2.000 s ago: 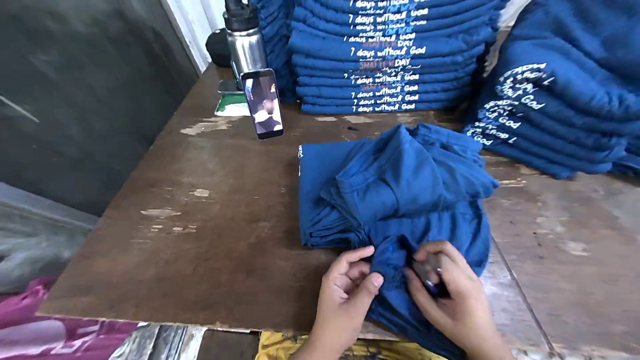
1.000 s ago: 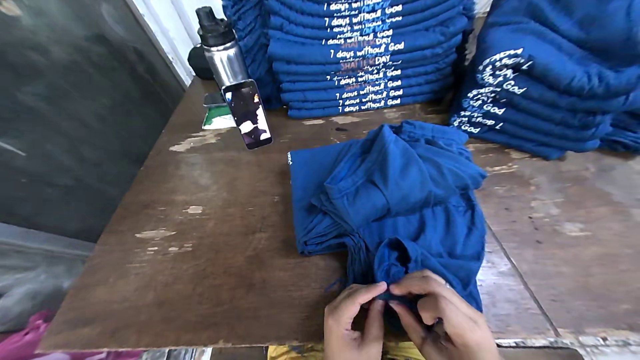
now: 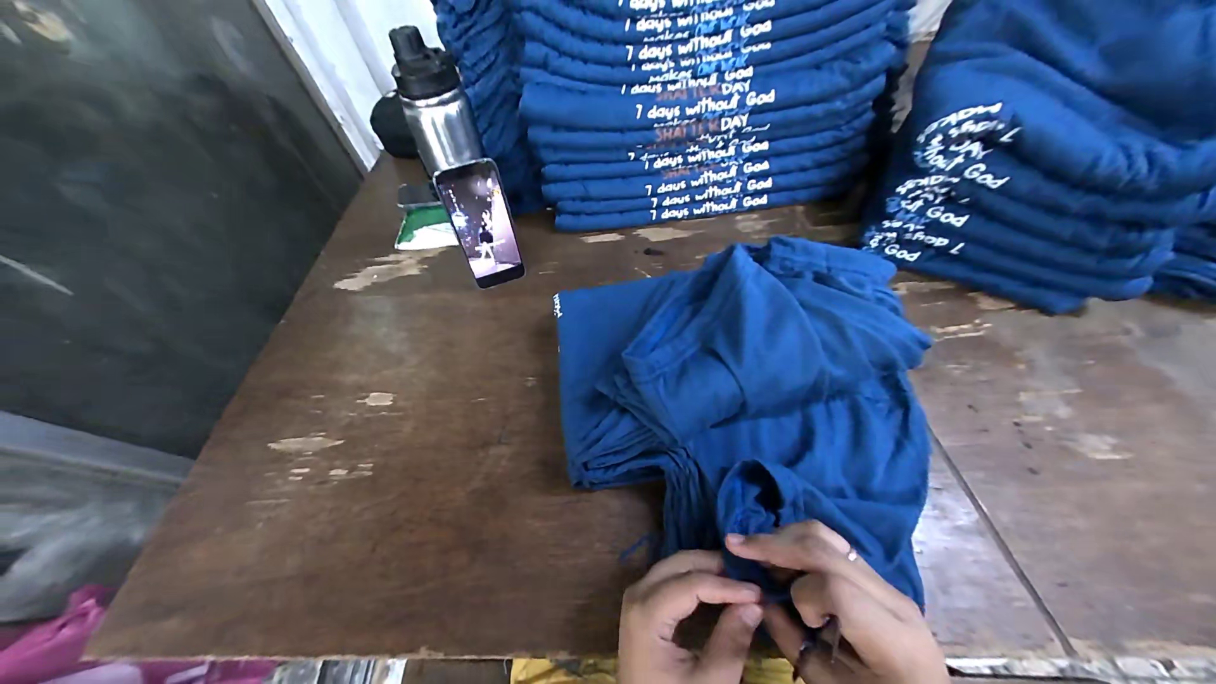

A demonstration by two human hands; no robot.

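Observation:
A blue fabric garment (image 3: 788, 380) lies bunched over a folded blue garment (image 3: 608, 332) on the brown wooden table (image 3: 427, 456). Near the front edge, my left hand (image 3: 686, 617) pinches the garment's hem between thumb and index finger. My right hand (image 3: 845, 598), with a ring on one finger, grips the same hem just to the right, the fingertips of both hands close together. A small dark object (image 3: 822, 636) shows partly among the right hand's fingers; its kind is hard to tell. A loose blue thread lies left of the hem.
Tall stacks of folded blue printed garments (image 3: 703, 123) stand at the back, with another stack (image 3: 1045, 190) at the right. A steel bottle with black lid (image 3: 442, 123) and a leaning smartphone (image 3: 480, 223) are back left, beside a green and white packet (image 3: 425, 231). Pink material (image 3: 57, 636) lies below left.
Two seconds ago my hands were apart on the garment, the right one holding a dark object; now their fingertips meet at the hem. The hem opening has come up into a visible loop.

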